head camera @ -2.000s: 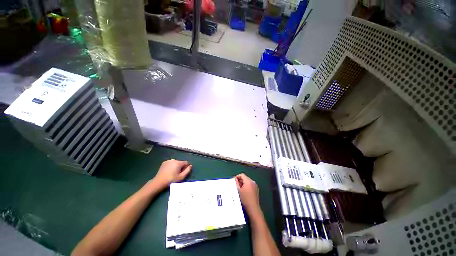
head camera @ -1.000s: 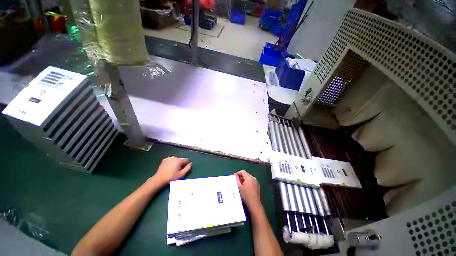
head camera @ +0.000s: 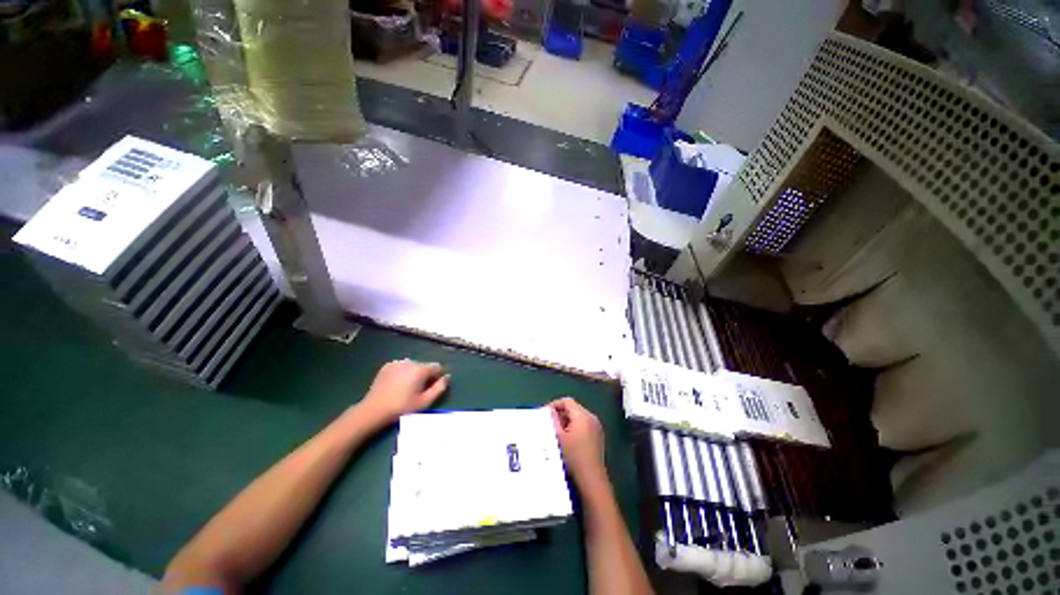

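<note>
A small working stack of white printed packs (head camera: 477, 474) lies on the green bench in front of me, its lower packs slightly askew. My left hand (head camera: 407, 389) rests with curled fingers just beyond the stack's far left corner, apart from it. My right hand (head camera: 575, 430) is at the stack's far right corner, its fingertips at the edge; whether it grips the packs is unclear. Two packs lie end to end on the right, one on the rollers (head camera: 677, 395) and one at the tunnel opening (head camera: 776, 409).
A tall finished stack (head camera: 145, 250) stands at the left beside an upright post (head camera: 291, 227) with a pale-yellow roll (head camera: 300, 76). A white board (head camera: 488, 256) lies behind the bench. The roller conveyor (head camera: 703, 471) and perforated shrink tunnel housing (head camera: 930, 128) are at the right.
The two packs on the rollers have shifted left, away from the tunnel curtain. My hands and the working stack have hardly moved; the view has tilted slightly.
</note>
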